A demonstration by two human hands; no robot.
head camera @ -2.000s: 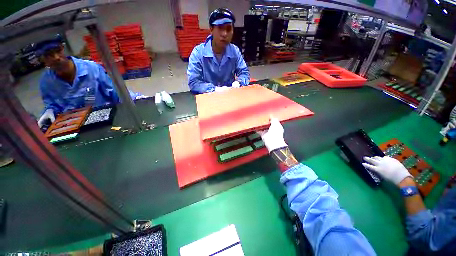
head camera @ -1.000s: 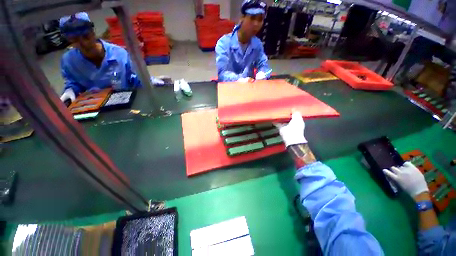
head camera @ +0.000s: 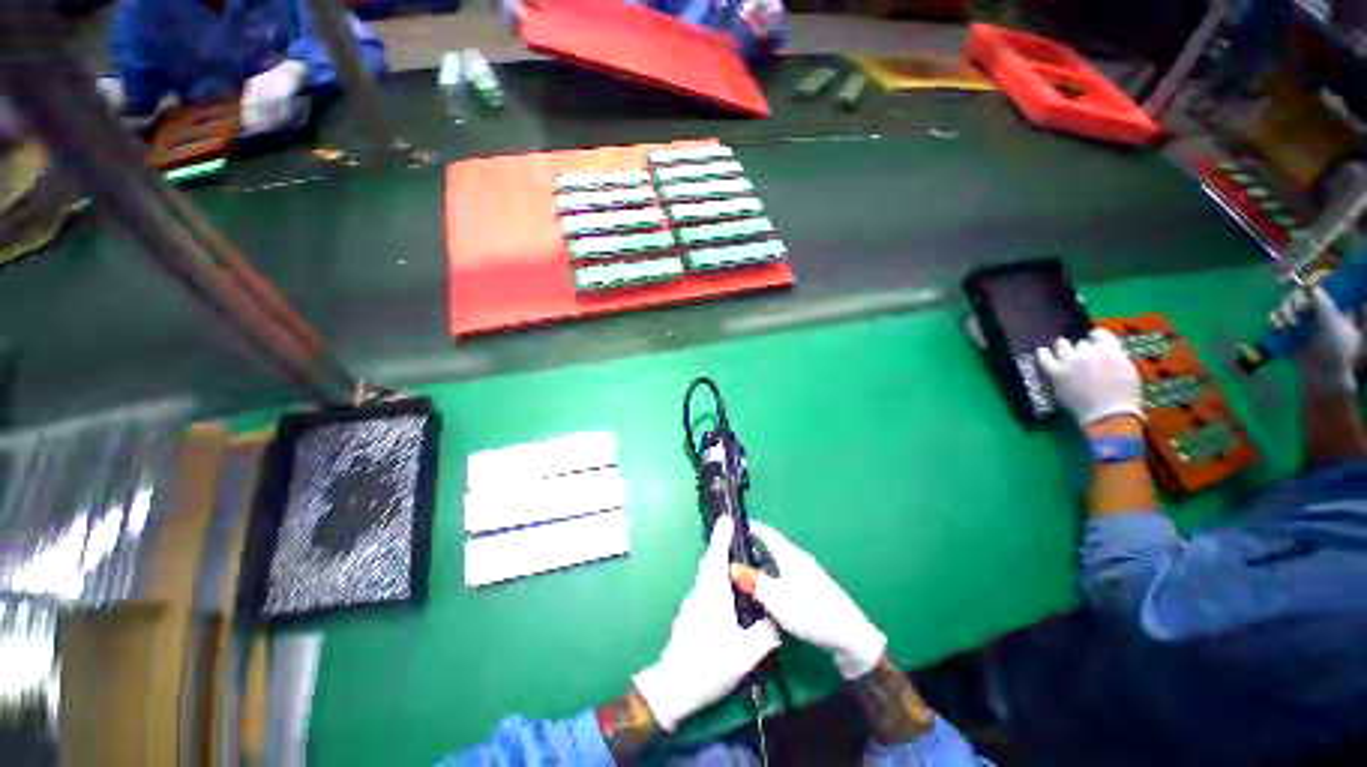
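My left hand (head camera: 702, 629), in a white glove, is closed around the black electric screwdriver (head camera: 726, 483) at the mat's front edge. My right hand (head camera: 810, 599), also gloved, is on the same tool from the right; a bare fingertip shows between the hands. The screwdriver's lower part is hidden by my gloves. Its black cord loops at the far end. White strips (head camera: 546, 525) lie side by side to the left. The black screw tray (head camera: 348, 510) is left of them, with screws around a dark middle patch.
Rows of green-and-white board assemblies (head camera: 624, 243) lie on a red sheet (head camera: 502, 247) on the dark green conveyor. Another red sheet (head camera: 648, 48) is tilted at the far side. A neighbour's gloved hand (head camera: 1094, 375) is at a black tray on the right. Cardboard (head camera: 143, 599) and silver strips are at left.
The upper red sheet has moved off the board assemblies to the far side, uncovering them. My reaching hand has let it go and come back; both hands are now on the screwdriver.
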